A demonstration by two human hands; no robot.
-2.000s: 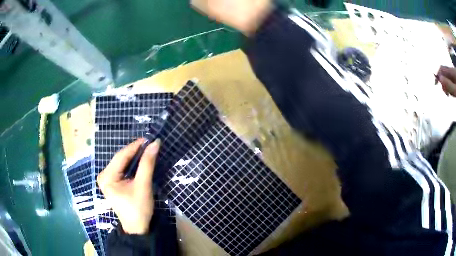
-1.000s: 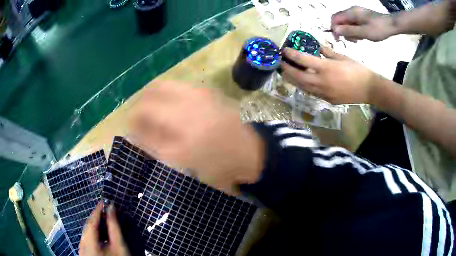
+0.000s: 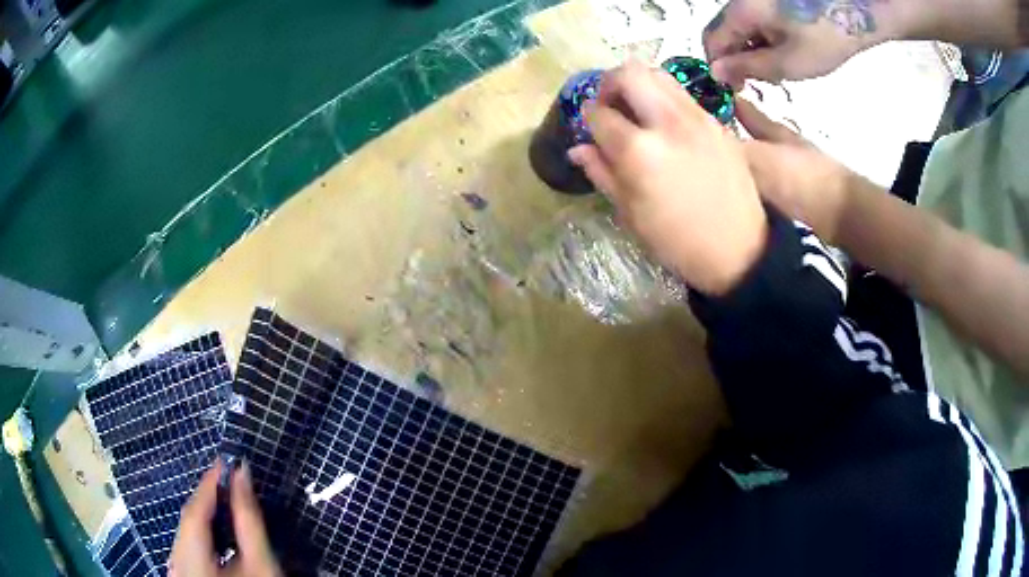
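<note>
My left hand (image 3: 226, 530), cut off by the bottom edge, pinches the folded edge of a black pad sheet (image 3: 440, 473) with pale grid lines. More gridded sheets (image 3: 164, 417) lie under and left of it. My right hand (image 3: 677, 169) is at the lit top of a black cylindrical unit (image 3: 555, 152), fingers bent over its round end. Its fingertips partly hide the blue lights. Whether a pad is between the fingers cannot be seen.
Another person's hands (image 3: 779, 40) work at a second unit with green lights (image 3: 697, 88), close beside my right hand. Crumpled clear plastic (image 3: 609, 271) lies on the tan board (image 3: 451, 147). A brush (image 3: 25, 451) and metal bracket (image 3: 43, 329) are at left.
My right hand has moved from over the pad sheet up and right to the blue-lit unit. My left hand stays on the sheet. The other person's upper hand has moved onto the green-lit unit.
</note>
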